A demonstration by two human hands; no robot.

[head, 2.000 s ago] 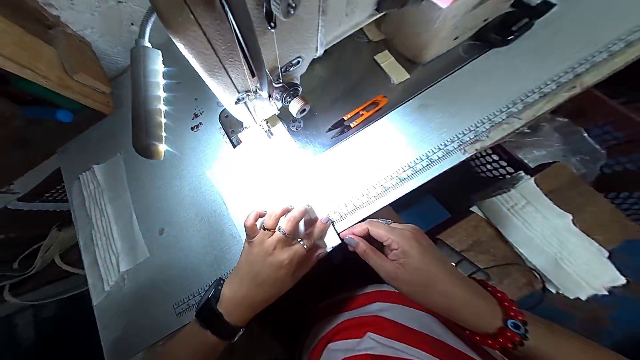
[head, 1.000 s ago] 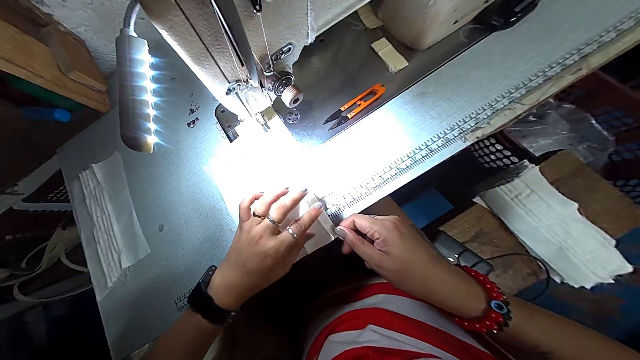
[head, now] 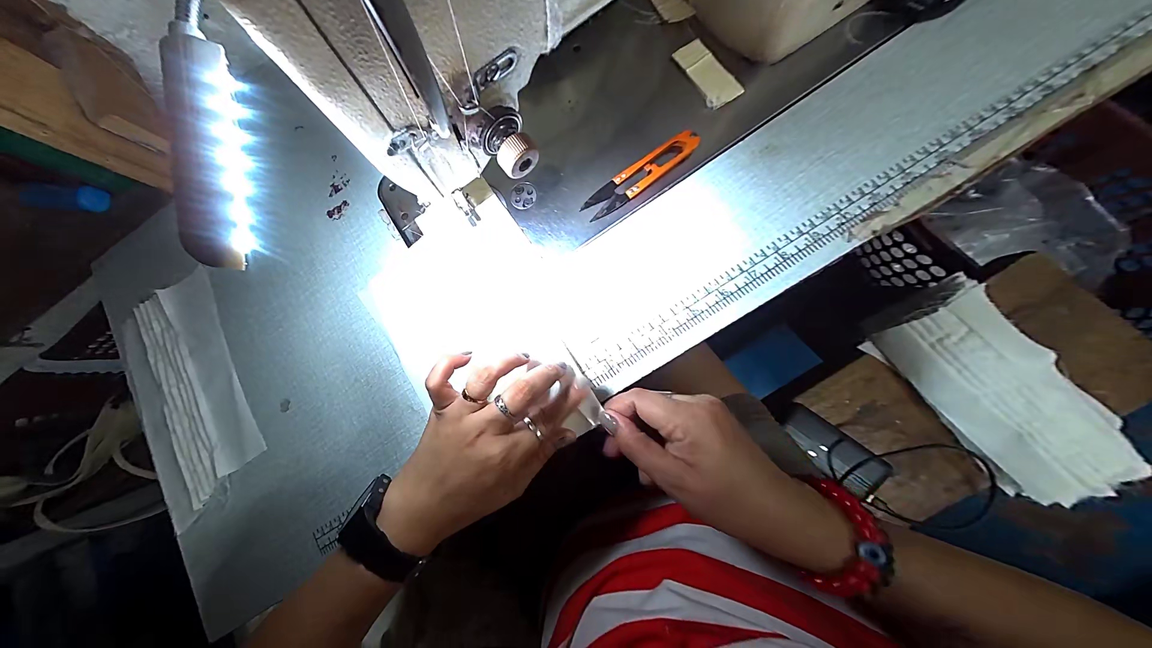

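A white piece of fabric [head: 468, 297], washed out by bright light, lies on the sewing machine's bed and runs under the presser foot [head: 470, 209]. My left hand [head: 490, 432], with rings and a black watch, rests on its near part, fingers bent and spread. At the table's front edge, my right hand [head: 688, 441] pinches the fabric's near right corner between thumb and forefinger. Orange-handled thread snips [head: 650, 171] lie behind the fabric, right of the machine head [head: 360, 81].
An LED lamp [head: 205, 148] hangs at the left. Pleated white fabric [head: 193, 387] lies at the table's left edge. Beyond the printed ruler [head: 765, 265], a stack of white fabric [head: 999, 387] sits at lower right, near a black cable [head: 981, 463].
The fingers of my left hand have shifted slightly on the fabric. My right hand stays by the fabric's near corner, at the table edge.
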